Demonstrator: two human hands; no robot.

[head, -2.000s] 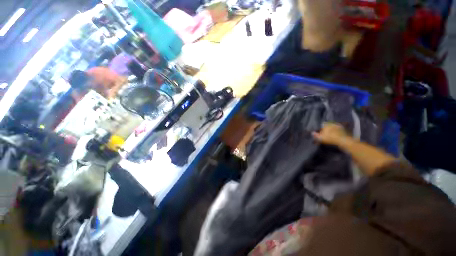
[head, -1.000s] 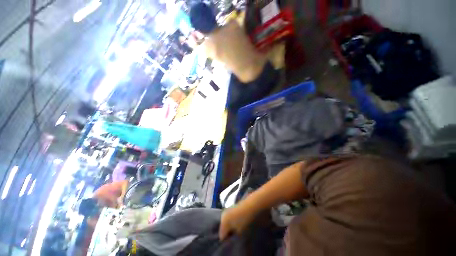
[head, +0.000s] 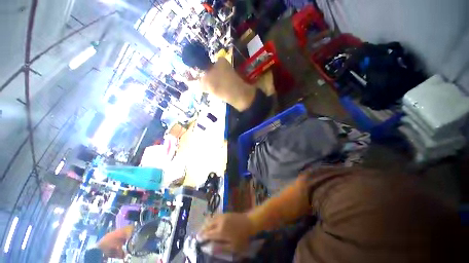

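Observation:
My right hand (head: 226, 231), in a brown sleeve, is low in the picture beside the sewing machine. Its fingers are bent over grey and pale cloth (head: 247, 250), which is partly hidden by the hand and cut off by the bottom edge. The grip is slightly blurred. My left hand is not in view. A heap of grey garments (head: 293, 146) fills the blue crate (head: 272, 121) beyond my forearm. The sewing machine head with its dark panel (head: 181, 221) is just left of my hand.
Black scissors (head: 213, 201) lie beside the machine. A desk fan (head: 149, 237) is beyond it. Another person (head: 226, 85) sits further along the table. Red crates (head: 270, 64), dark garments (head: 385, 72) and white stacked bundles (head: 434, 105) are on the far side.
My right hand has moved from the garment heap to beside the machine, and slightly lower in the last second. The long grey garment spread across the table end has dropped mostly out of view.

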